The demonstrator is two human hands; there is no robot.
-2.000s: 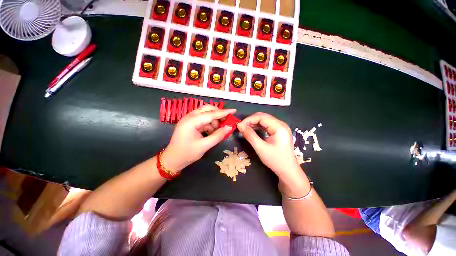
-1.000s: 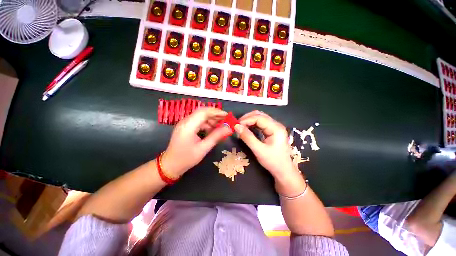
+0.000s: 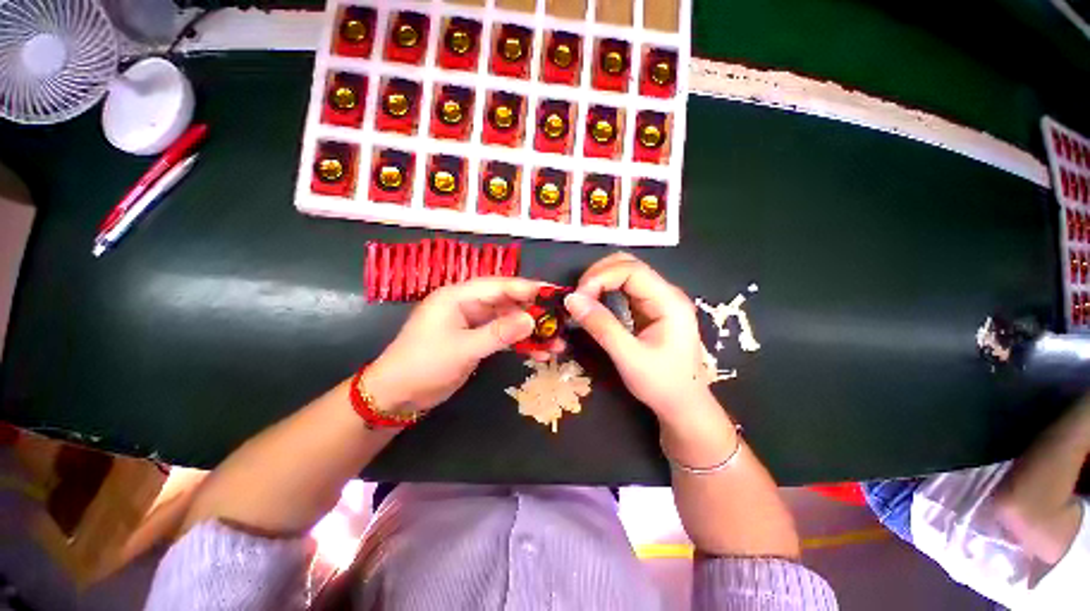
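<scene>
A red unit (image 3: pixel 546 325) with a black face and round gold centre is held between my hands, its gold side up. My left hand (image 3: pixel 445 340) grips its left side with thumb and fingers. My right hand (image 3: pixel 640 328) has thumb and index pinched together at its upper right edge; whether a small piece is between those fingertips cannot be told. A row of red housings (image 3: pixel 418 269) stands edge-on beyond my left hand. A pile of tan adhesive pads (image 3: pixel 550 392) lies between my forearms.
The white parts tray (image 3: pixel 488 221) with red units is at the back. Whitish scraps (image 3: pixel 732 320) lie right of my right hand. Two pens (image 3: pixel 149 189), a white disc (image 3: pixel 147 105) and a fan (image 3: pixel 46 56) are at left. Another person's arm (image 3: pixel 1046 501) and a second tray (image 3: pixel 1079 227) are at right.
The unit has turned in my fingers, so its black and gold face now shows where only red showed before. The whole view has shifted slightly.
</scene>
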